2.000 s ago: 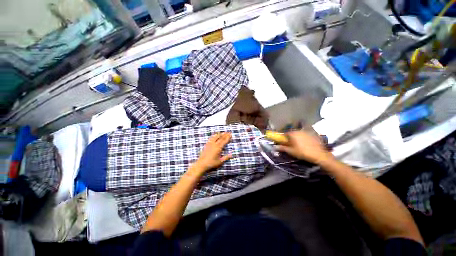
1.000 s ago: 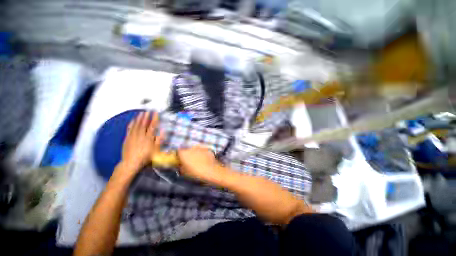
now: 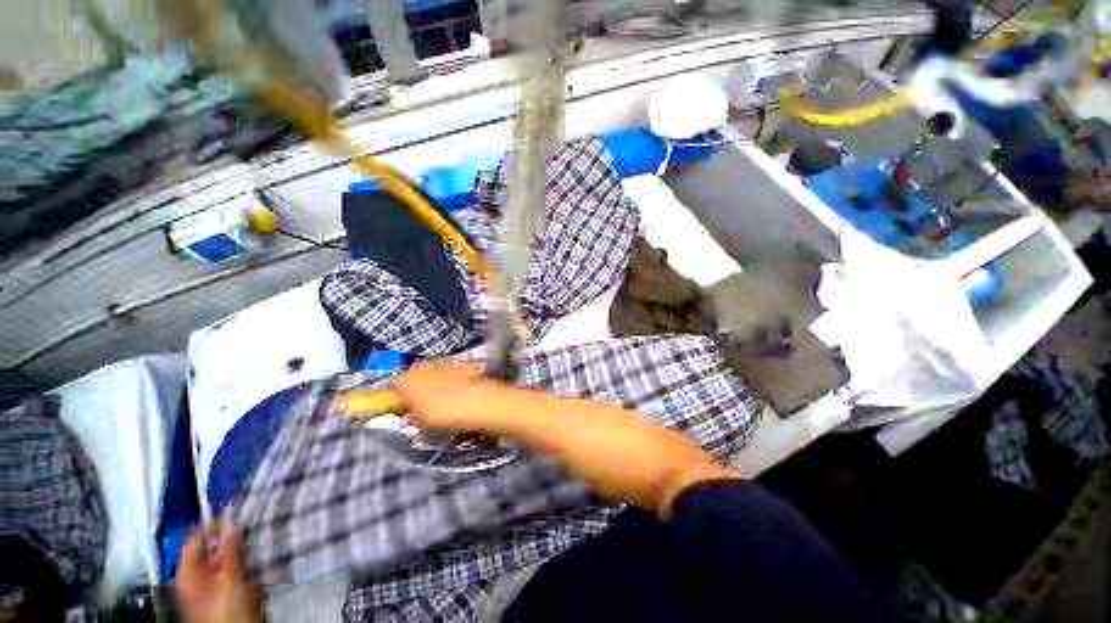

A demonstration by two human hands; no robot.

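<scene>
A plaid garment (image 3: 658,377) lies over the navy padded board (image 3: 250,438), whose rounded left end shows. My right hand (image 3: 445,396) is closed around the yellow handle of the steam iron (image 3: 372,404); the iron is over the garment near the board's left part, its soleplate mostly hidden. My left hand (image 3: 217,578) is at the lower left, blurred, at the garment's near left corner, and holds that edge out towards me. A yellow hose and a pale line rise from the iron.
Behind the board lie a plaid heap (image 3: 585,231), a black garment part (image 3: 396,237) and brown cloth (image 3: 658,292). The iron rest (image 3: 780,353) and white cloth (image 3: 902,323) are to the right. More plaid cloth (image 3: 49,481) lies at the far left.
My left hand has moved from the board's left end down towards me, and the garment's edge has come with it. The iron stays in my right hand, near the left part. The view has shifted.
</scene>
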